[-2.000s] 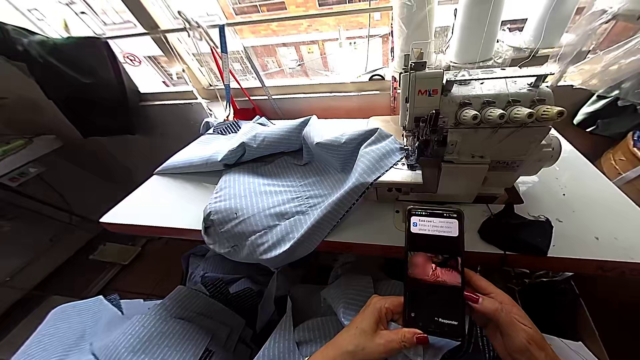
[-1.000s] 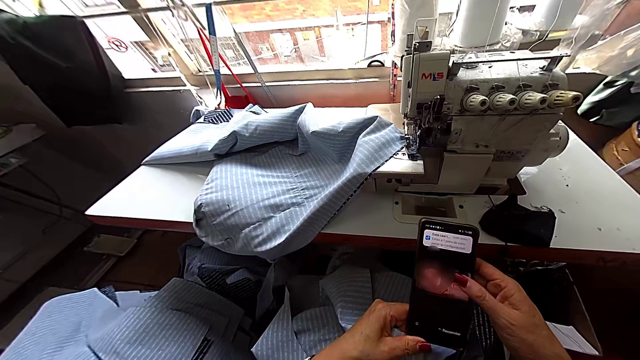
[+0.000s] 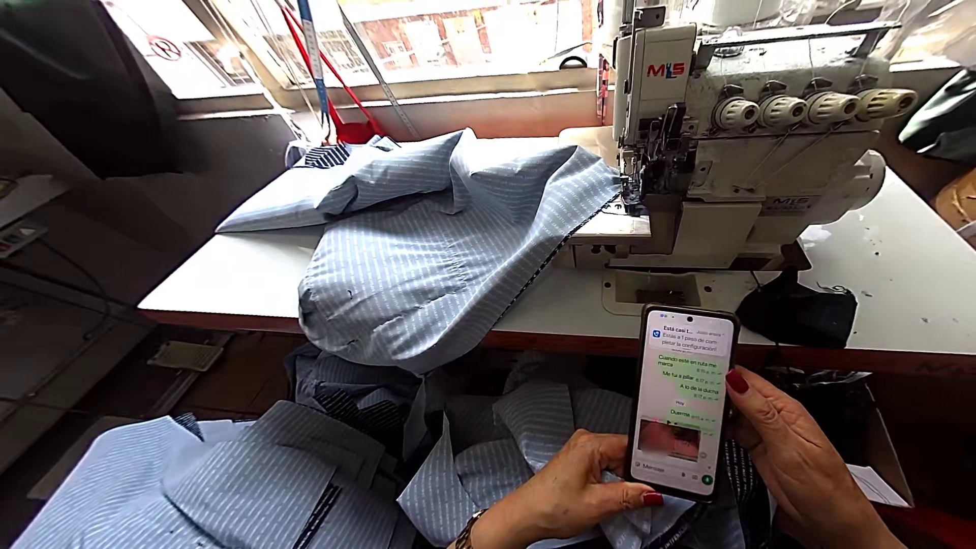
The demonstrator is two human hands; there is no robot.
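My left hand (image 3: 564,484) grips the lower left edge of a smartphone (image 3: 681,404), its thumb over the bottom corner. Along the phone's right side lies my right hand (image 3: 793,450), fingers partly hidden behind it. The lit screen shows a chat with green message bubbles and a picture. Beyond the phone, a light blue striped fabric piece (image 3: 427,259) lies on the white sewing table and hangs over its front edge. Its dark-trimmed edge reaches the presser foot area of an overlock sewing machine (image 3: 724,168).
More striped fabric pieces (image 3: 229,473) are heaped below the table's front edge (image 3: 534,339). A black cloth (image 3: 797,309) lies right of the machine's base. Red scissors or a similar red tool (image 3: 354,130) and a measuring tape (image 3: 311,53) are by the window.
The phone screen has changed from a dark full-screen picture to a light chat view. My right thumb, over the screen a second ago, is now at the phone's right edge.
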